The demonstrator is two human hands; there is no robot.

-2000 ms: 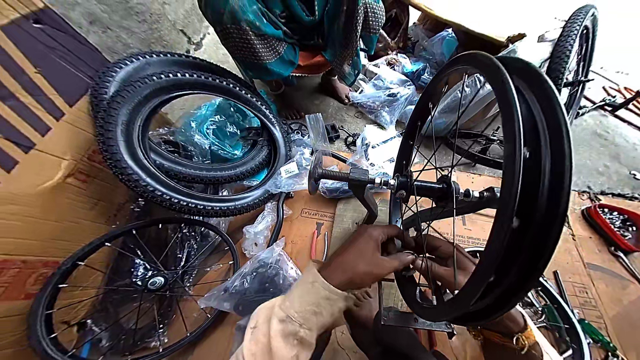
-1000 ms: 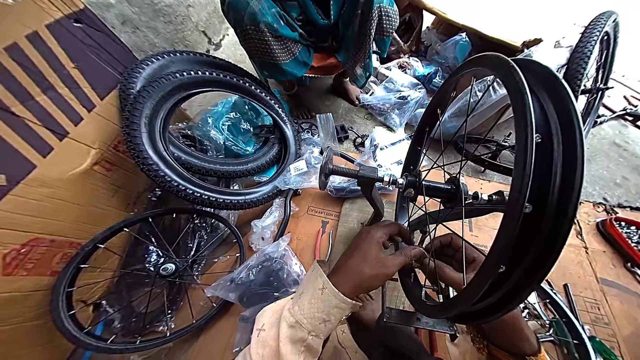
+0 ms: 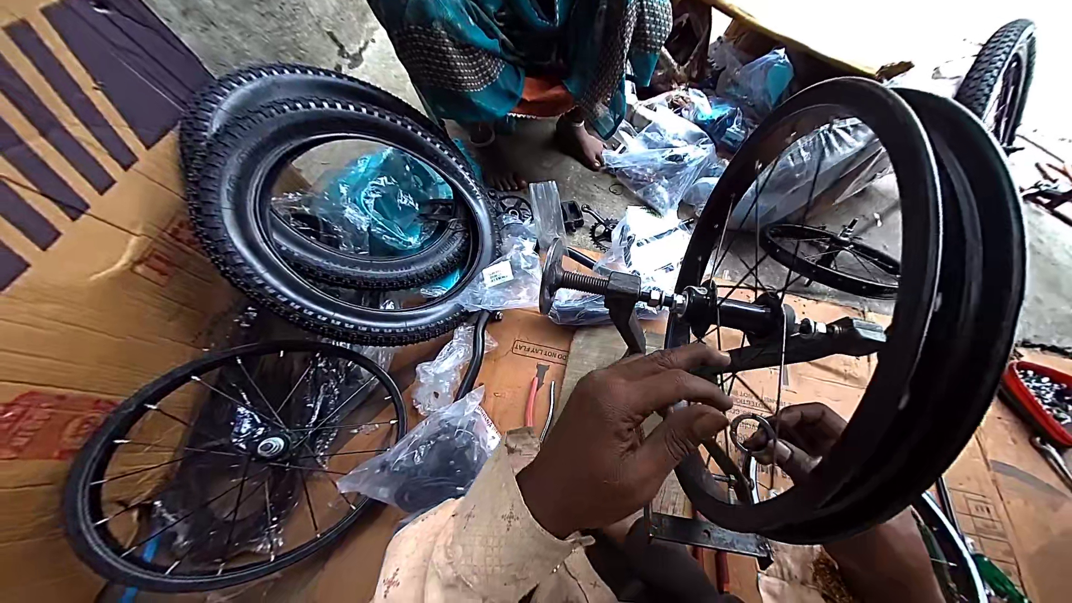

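A black spoked bicycle wheel (image 3: pixel 909 276) is mounted by its hub (image 3: pixel 741 311) in a metal wheel stand (image 3: pixel 624 301) with a threaded screw. My left hand (image 3: pixel 636 427) is at the rim's near left side, thumb and fingers close together by the spokes; whether it grips a spoke I cannot tell. Through the wheel, my right hand (image 3: pixel 796 440) holds a small round ring-shaped tool (image 3: pixel 753 433), probably a spoke wrench, between thumb and finger near a spoke. The rim hides part of the right hand. Red-handled pliers (image 3: pixel 533 398) lie on the cardboard left of my left hand.
Two knobby tires (image 3: pixel 343 322) and a spoked wheel (image 3: pixel 79 502) lie at left. Plastic-bagged parts (image 3: pixel 435 469) are on the cardboard. A person in teal cloth (image 3: pixel 469 71) squats ahead, feet near the bags. A red tray of small metal parts (image 3: pixel 1017 389) sits at right.
The fingers of my left hand have spread and lifted somewhat from the spokes. The small ring-shaped tool now shows at my right fingertips. The wheel stays in its stand.
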